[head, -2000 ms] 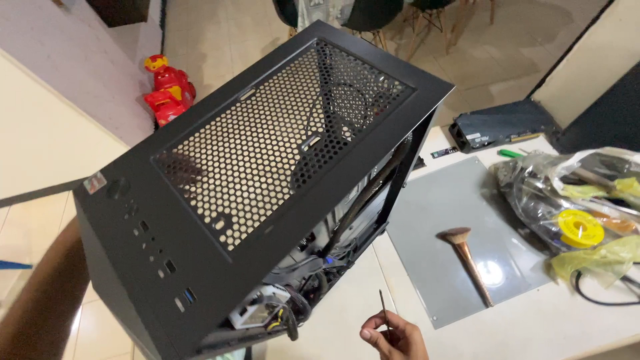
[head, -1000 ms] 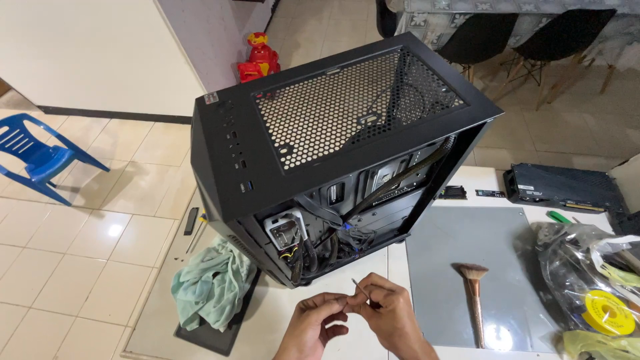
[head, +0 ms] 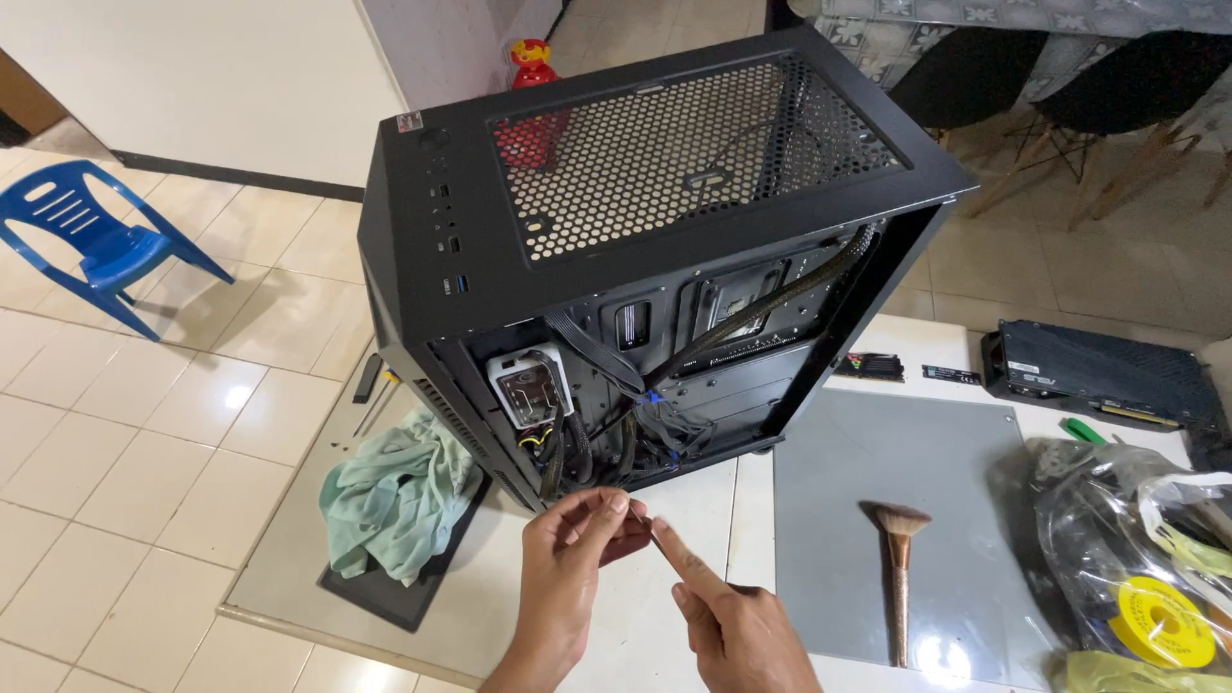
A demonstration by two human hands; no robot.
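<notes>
A black computer case [head: 703, 217] stands on the white table, its open side with bundled cables [head: 664, 423] and a white-framed drive [head: 529, 387] facing me. In front of its lower edge, my left hand [head: 577, 558] pinches a thin dark rod-like piece [head: 647, 529] between thumb and fingers. What exactly the piece is cannot be told. My right hand [head: 717, 606] points its index finger along the piece and touches it near its end; the other fingers are curled. A makeup brush [head: 900, 577] lies to the right on a grey glass panel [head: 828, 481].
Left of the case, a green cloth [head: 399, 500] rests on a dark panel [head: 375, 602], near a screwdriver [head: 375, 399]. At right are a graphics card [head: 1107, 371], memory sticks [head: 871, 366] and a plastic bag [head: 1068, 539] with a yellow tape spool [head: 1163, 621]. A blue chair [head: 106, 241] stands on the floor.
The left hand, at the case's far side two seconds ago, has come to the front beside the right. The thin piece was in the right hand then; the left now pinches it. The view has shifted.
</notes>
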